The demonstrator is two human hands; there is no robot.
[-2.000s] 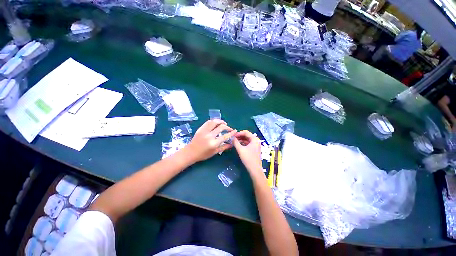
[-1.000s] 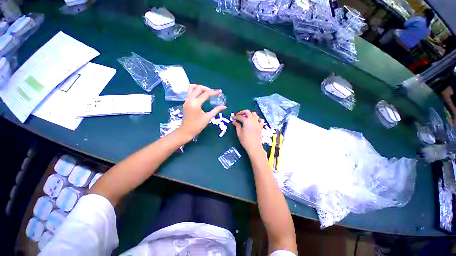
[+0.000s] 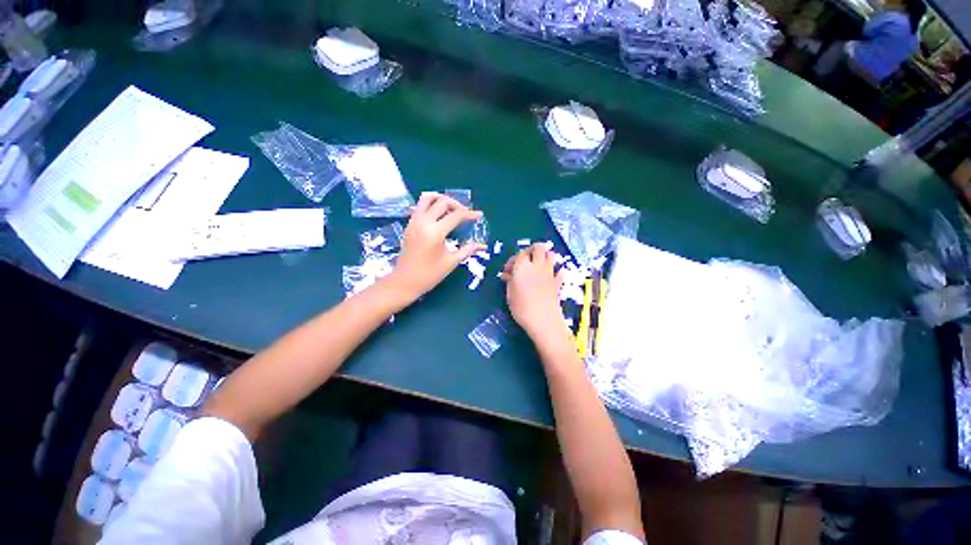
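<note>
My left hand (image 3: 431,250) holds a small clear bag (image 3: 479,227) between thumb and fingers. Small white parts (image 3: 476,270) lie loose on the green bench between my hands. My right hand (image 3: 532,287) is palm down with curled fingers at more white parts (image 3: 573,279); whether it grips one is hidden. An empty-looking small clear bag (image 3: 489,334) lies nearer me. Flat small bags (image 3: 458,198) lie just beyond my left hand. Filled small bags (image 3: 367,275) lie left of it.
Right are a yellow and black knife (image 3: 592,319), a large poly bag (image 3: 681,341) and a greyish bag (image 3: 591,226). Left are paper sheets (image 3: 117,176), a folded strip (image 3: 266,230) and a bagged white item (image 3: 375,179). Bagged devices (image 3: 575,128) sit beyond. A person (image 3: 884,48) is far right.
My hands were together at a small bag two seconds ago; they are now apart, with loose white parts showing between them. Since one second ago, my right hand has shifted only slightly. The camera view has tilted.
</note>
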